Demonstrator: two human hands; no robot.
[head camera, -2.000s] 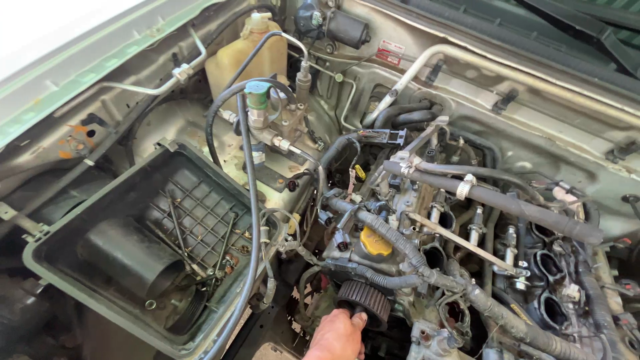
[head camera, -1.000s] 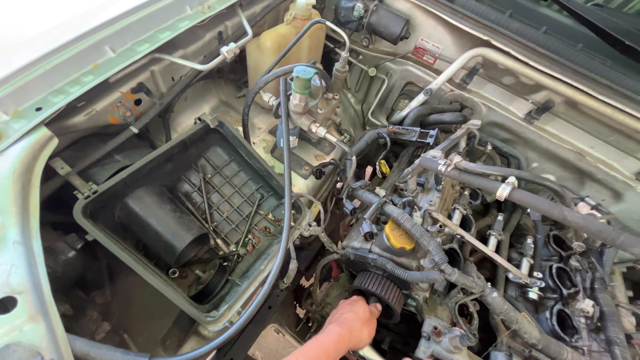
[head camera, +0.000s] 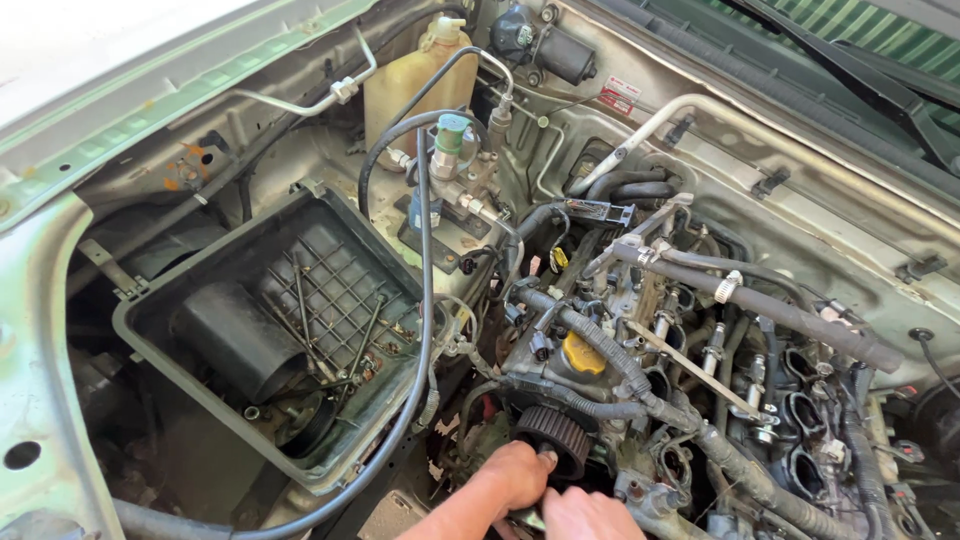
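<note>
A toothed camshaft pulley (head camera: 553, 435) sits at the front of the engine, low in the head view. My left hand (head camera: 517, 472) is at its face, with a fingertip or thumb against the hub; what the fingers hold, if anything, is hidden. Just right of it and lower, my right hand (head camera: 589, 516) touches or nearly touches the left one, its fingers bent and partly out of view. Above the pulley are a corrugated wiring conduit (head camera: 581, 403) and the yellow oil filler cap (head camera: 583, 352).
An open black air filter housing (head camera: 225, 420) on the left holds long bolts and small hardware. A grey hose (head camera: 426, 300) curves past its right side. Open intake ports (head camera: 806, 412) and fuel injectors (head camera: 712, 349) lie on the right. A yellowed plastic reservoir (head camera: 412, 86) stands behind.
My right hand has come into view beside the left hand at the pulley. The left hand stays at the pulley. The view has shifted.
</note>
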